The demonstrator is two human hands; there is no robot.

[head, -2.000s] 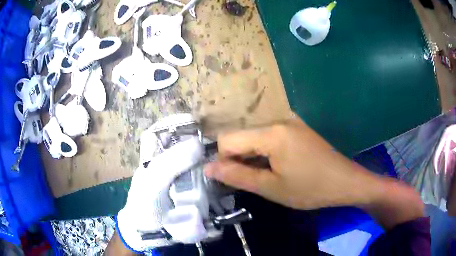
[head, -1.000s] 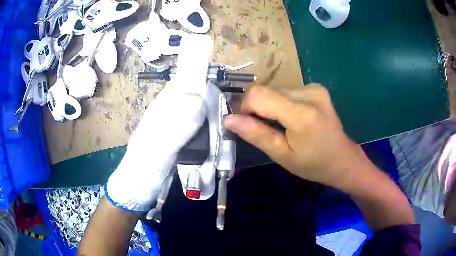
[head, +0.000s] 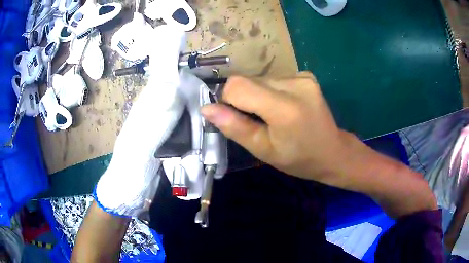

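Observation:
A white toy motorcycle body (head: pixel 194 169) is held near the board's front edge, its red tail block towards me and a dark handlebar rod crosswise at the far end. A silver-grey tube with a metallic tip sticks out on its right side. My gloved left hand (head: pixel 149 118) grips the body from above and hides its middle and left side. My bare right hand (head: pixel 275 120) is at the body's right side, thumb and finger bent around a short dark bar, perhaps a tool or part; most of it is hidden.
White front-end pieces (head: pixel 72 87) lie heaped on the stained tan board (head: pixel 257 41) at the left. A white bottle (head: pixel 327 5) is cut off at the top, on the green surface (head: pixel 380 67). A blue crate (head: pixel 18 169) is at left; a lower bin holds small parts (head: pixel 72 215). A person's clothing shows at right.
Over two seconds the body has come into clearer view, its handlebar rod at the far end. Since one second ago, both hands and the body have shifted left in the picture.

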